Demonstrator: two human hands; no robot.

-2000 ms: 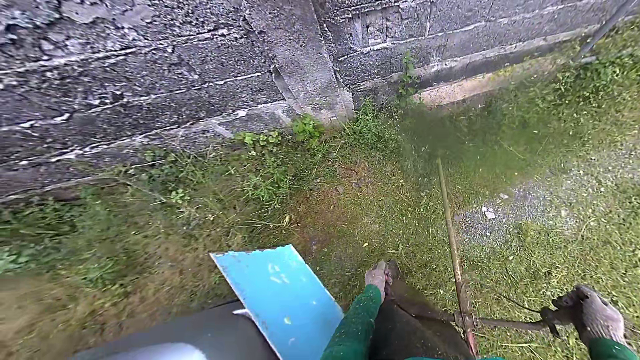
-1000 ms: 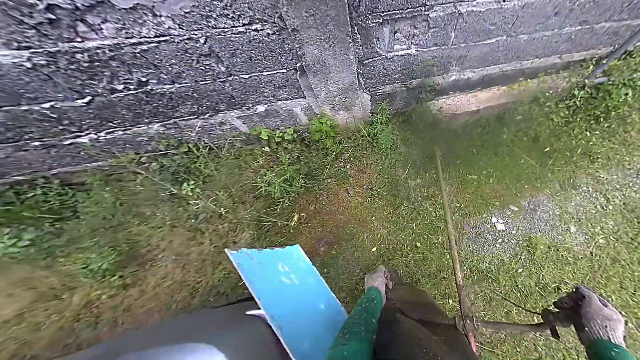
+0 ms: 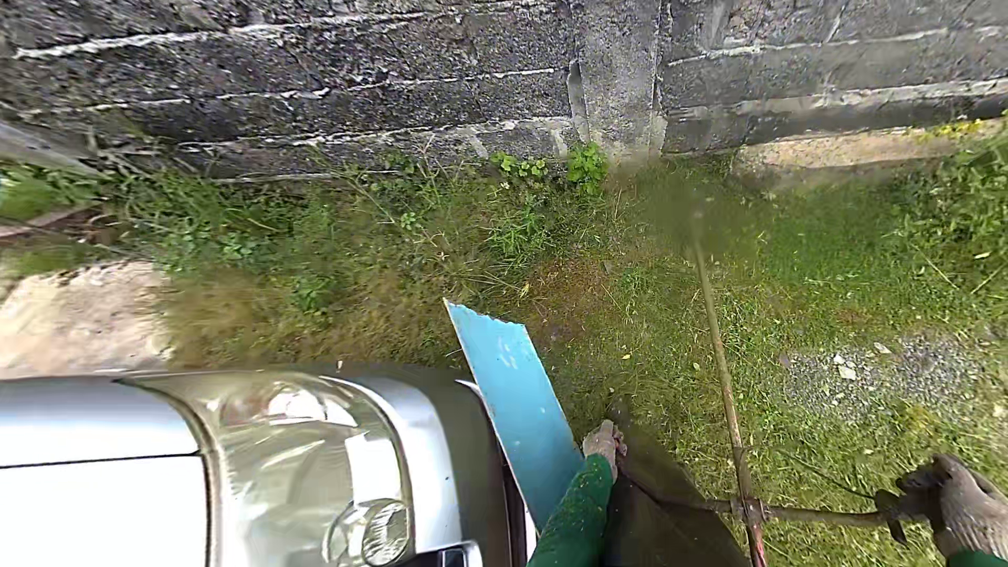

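Note:
A string trimmer's long shaft (image 3: pixel 720 370) runs up from the bottom edge towards the wall, and its far end is a blur over the grass. Gloved, my right hand (image 3: pixel 965 504) is closed on the trimmer's right handlebar grip (image 3: pixel 917 496), at the lower right. Left of the shaft, my left hand (image 3: pixel 603 445), also gloved, is closed on the end of the left handlebar. Beside that hand and the green sleeve leans a flat blue panel (image 3: pixel 516 402) with a ragged top edge, against the front of a vehicle. Dark clothing hangs below the left handlebar.
A silver vehicle's headlight (image 3: pixel 307 465) and bumper fill the lower left. A concrete block wall (image 3: pixel 441 87) with a pillar (image 3: pixel 618 79) crosses the top, with weeds (image 3: pixel 520 232) along its foot. Gravel (image 3: pixel 882 374) lies right of the shaft. A pale slab (image 3: pixel 87 315) is at the left.
The view has swung left, bringing more of the vehicle's headlight into sight. Both hands still hold the handlebar, and the blue panel still stands beside my left hand.

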